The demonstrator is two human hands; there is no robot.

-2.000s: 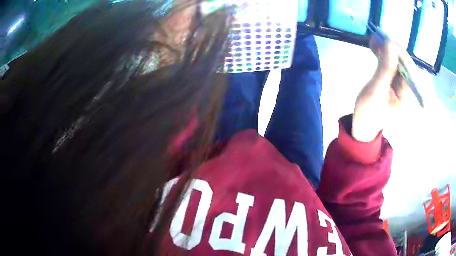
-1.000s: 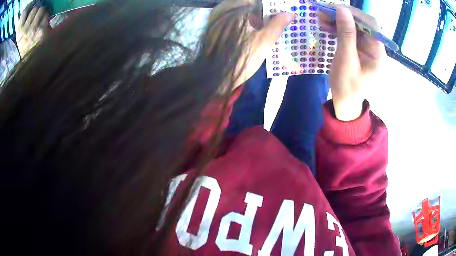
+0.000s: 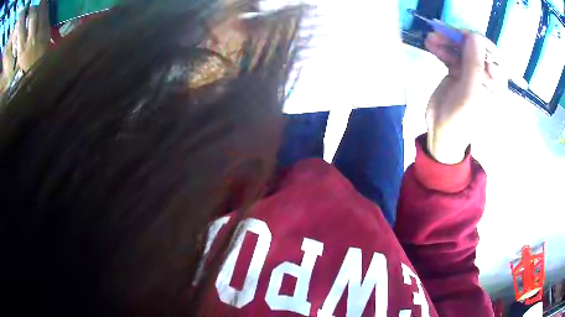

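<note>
The sticker sheet (image 3: 353, 65) is at the top centre above my lap, washed out to white, with faint blurred rows along its left side. My left hand (image 3: 226, 46) is at the sheet's left side, blurred and mostly covered by hair; it appears to hold the sheet, but its fingertips are hidden. My right hand (image 3: 461, 65) is to the right of the sheet, apart from it, shut on a slim blue-violet pointed tool (image 3: 449, 31). The tool's dark tip points up and left, over the near edge of the tray. Any sticker on the tip is too small to tell.
A black tray (image 3: 523, 93) with pale blue phone-shaped pieces (image 3: 517, 37) runs along the upper right. Another person's hand (image 3: 28, 40) is at the upper left beside a green surface (image 3: 77, 9). A red stool or crate (image 3: 528, 272) stands at the lower right. Dark hair blocks the left half.
My right hand has moved off the sheet, right towards the tray, with the tool. The sheet reaches lower, and its dots have washed out. My left hand has moved left behind the hair.
</note>
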